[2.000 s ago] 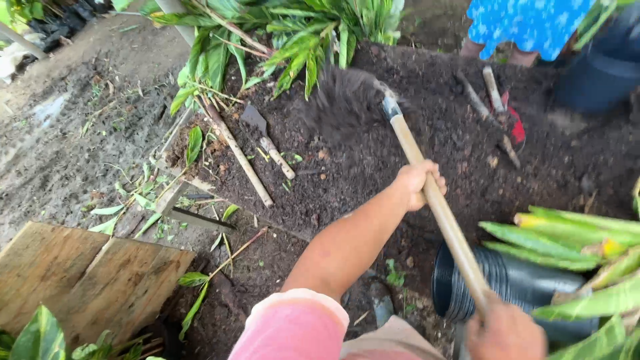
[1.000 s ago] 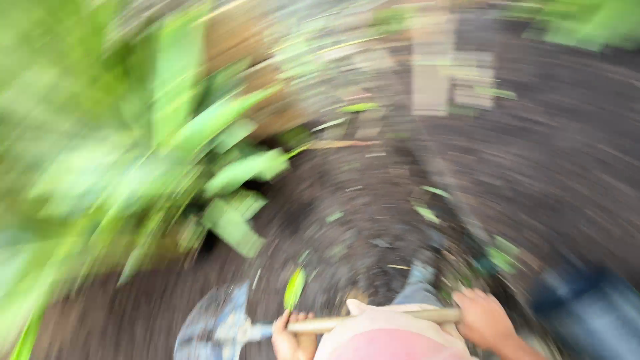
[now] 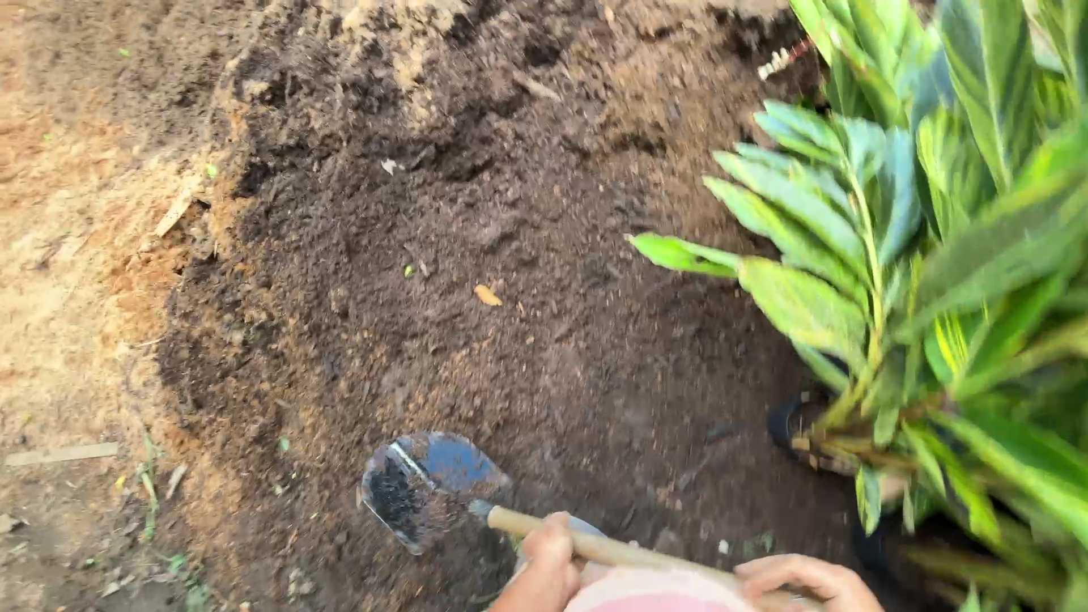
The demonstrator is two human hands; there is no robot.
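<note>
A shovel's metal blade hangs over or rests near the dark soil at the lower middle; its exact height is unclear. Its wooden handle runs from the blade to the lower right, across my pink shirt. My left hand grips the handle close to the blade socket. Farther back along the shaft, my right hand is closed around it at the bottom edge. Some dark soil sticks to the blade.
Leafy green plants fill the right side, with a black pot at their base. Sandy tan ground borders the dark soil on the left. A flat wooden strip lies at the lower left.
Two seconds ago the shovel was flinging soil near tools and black pots. The view has turned widely to a patch of dark soil. Both hands have stayed on the shovel handle.
</note>
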